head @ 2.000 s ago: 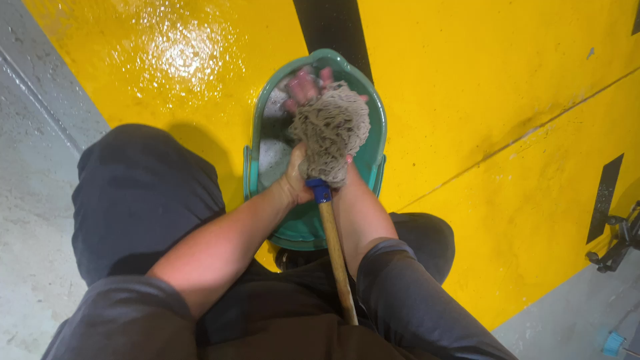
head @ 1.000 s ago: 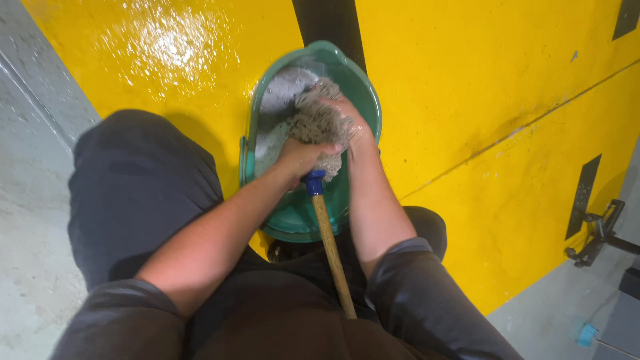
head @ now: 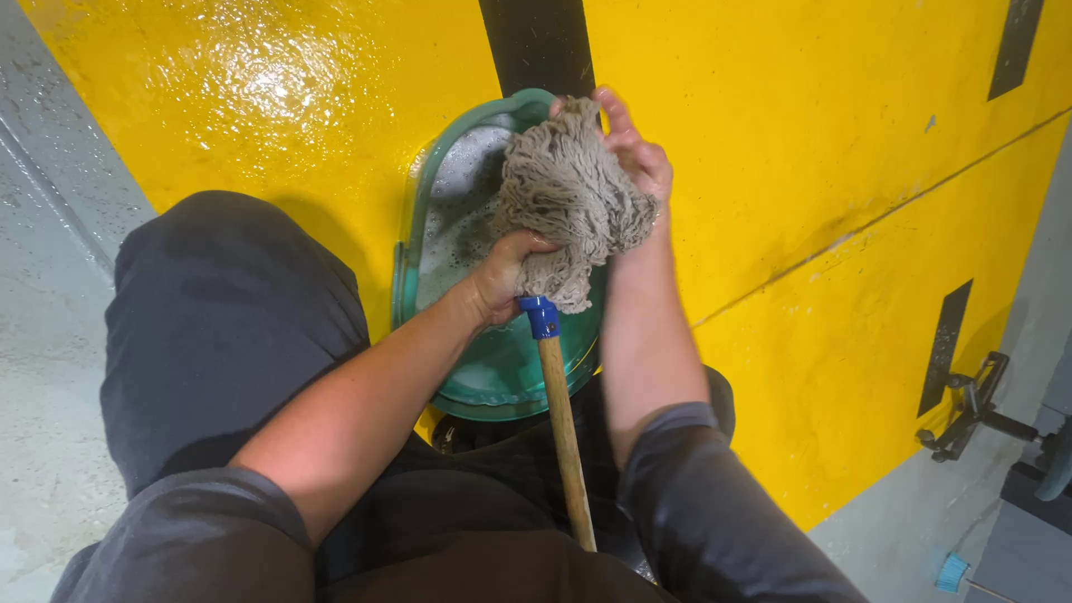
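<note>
A wet grey string mop head [head: 574, 188] is held up over a green plastic bucket [head: 423, 197] of foamy water. My left hand [head: 507, 276] grips the base of its strands, just above the blue plastic socket [head: 540, 316]. My right hand [head: 638, 159] lies behind and against the right side of the strands, fingers spread and partly hidden by them. From the socket the wooden mop handle [head: 565, 444] runs down between my forearms toward my lap.
The bucket stands between my knees on a wet yellow floor [head: 804, 151] with black stripes. To the right are a dark wheeled base [head: 963, 410] and a light-blue brush [head: 952, 573]. Grey floor [head: 50, 335] lies to the left.
The mop head has risen and spread out over the bucket. My right hand has moved from on top of the strands to their right side, its fingers now apart. My left hand still holds the base.
</note>
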